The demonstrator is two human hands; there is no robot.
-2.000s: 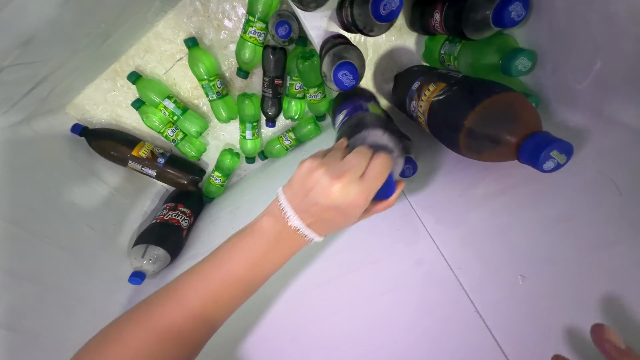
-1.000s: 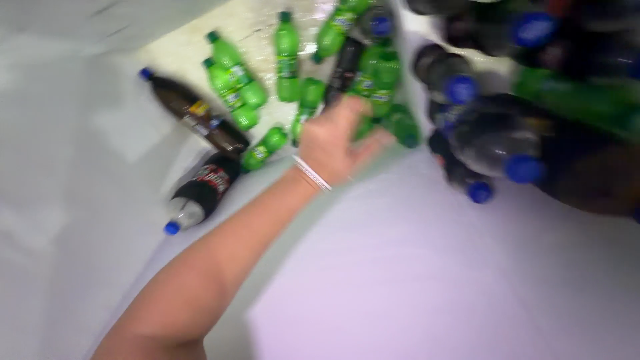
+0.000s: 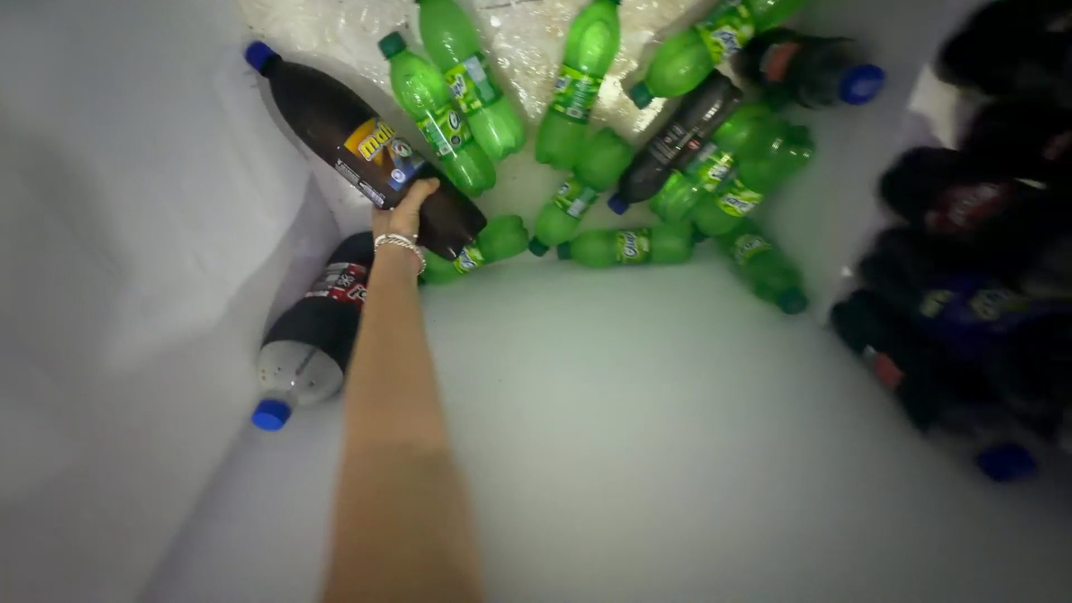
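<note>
My left hand (image 3: 406, 209), with a beaded bracelet at the wrist, is around the lower part of a large dark brown plastic soda bottle (image 3: 339, 126) with a blue cap and a yellow label. The thumb lies on the bottle's near side; the other fingers are mostly hidden. The bottle tilts, cap to the upper left. Below it, beside my forearm, lies a black soda bottle (image 3: 314, 322) with a red label and a blue cap. Small green soda bottles (image 3: 435, 117) lie just right of the held bottle. My right hand is out of view.
More green bottles (image 3: 578, 92) lie with a small dark bottle (image 3: 680, 138) on a wet, clear, icy-looking surface (image 3: 519, 33). Pale walls (image 3: 126, 209) rise around them. At the right, several dark bottles (image 3: 963, 293) are piled beyond a wall edge, blurred.
My left hand was on a dark, blue-capped bottle, then over the green bottles without it; it now grips the large brown bottle at the left. My right hand's fingertips have left view. The view has shifted.
</note>
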